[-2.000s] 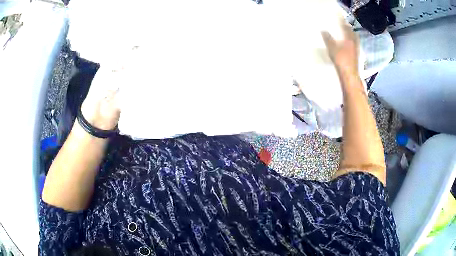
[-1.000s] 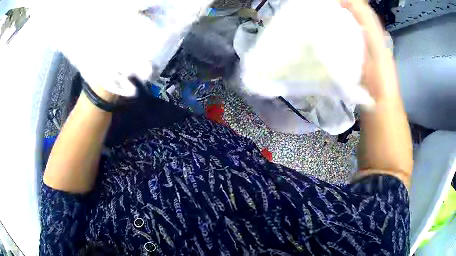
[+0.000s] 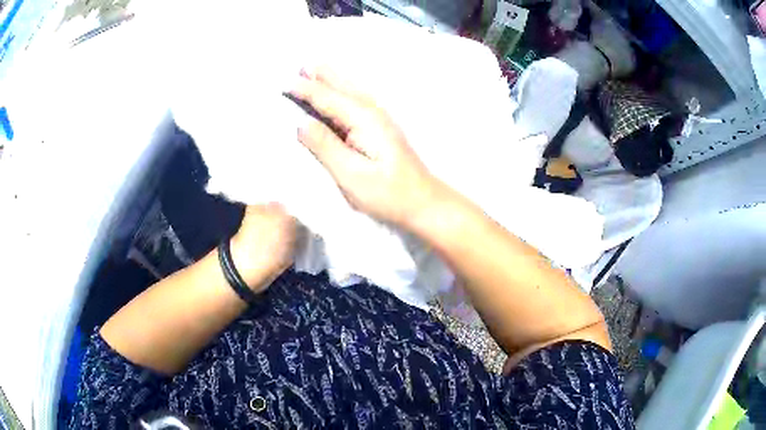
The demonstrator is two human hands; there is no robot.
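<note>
A white fabric piece (image 3: 420, 92) is spread across my lap and towards the table on the left. It is overexposed, and its lower edge hangs in folds over my front. My right hand (image 3: 369, 159) lies over the fabric with thumb and fingers slightly apart. A narrow dark shape shows between them; I cannot tell if it is a tool or a gap. My left hand (image 3: 273, 239), with a black band at the wrist, is blurred at the fabric's lower left edge. Its fingers are hidden or washed out, so its grip cannot be made out.
The white table (image 3: 67, 210) curves along the left side. More white cloth (image 3: 630, 206) lies at the right, near a dark checked cloth item (image 3: 630, 109) and a black bundle. Grey rounded surfaces (image 3: 697, 260) stand at the right edge. Speckled floor (image 3: 470, 332) shows below.
My hands were far apart with a bunched white heap at the right. Now the fabric is spread out, my right hand has moved left over it, and my left hand has moved right and down.
</note>
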